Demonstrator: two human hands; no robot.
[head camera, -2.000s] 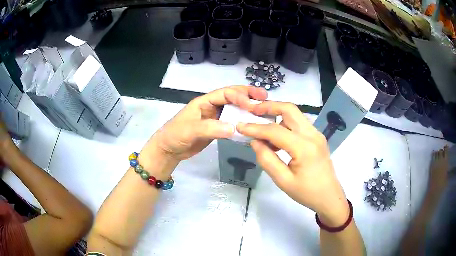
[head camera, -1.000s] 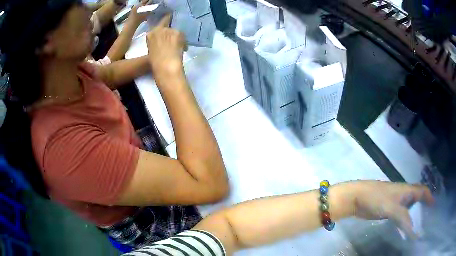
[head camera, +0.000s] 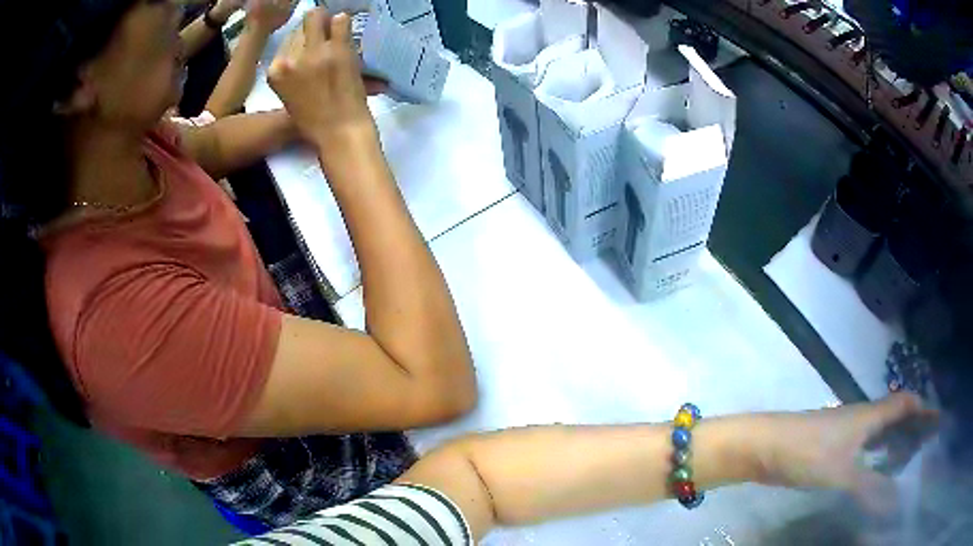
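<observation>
My left hand (head camera: 843, 453) is at the lower right, with a bead bracelet at the wrist. Its fingers are blurred near the picture's edge, thumb and fingers curved with a gap between them; whether they touch anything is unclear. My right hand is out of the picture. Three open pale grey-blue cartons stand upright at upper centre: a left one (head camera: 517, 133), a middle one (head camera: 581, 181) and a right one (head camera: 672, 219). Their flaps are up and white contents show in their mouths.
A co-worker in a red shirt (head camera: 171, 352) sits at left, a bare forearm reaching over the white bench (head camera: 512, 320), near a tilted carton (head camera: 400, 53). Dark housings (head camera: 843, 229) and dark fittings (head camera: 907, 368) lie at right, beyond a dark green strip (head camera: 784, 133).
The view has swung left from the carton both my hands were touching; that carton and my right hand have left the picture. The co-worker's raised hand has moved slightly up and left.
</observation>
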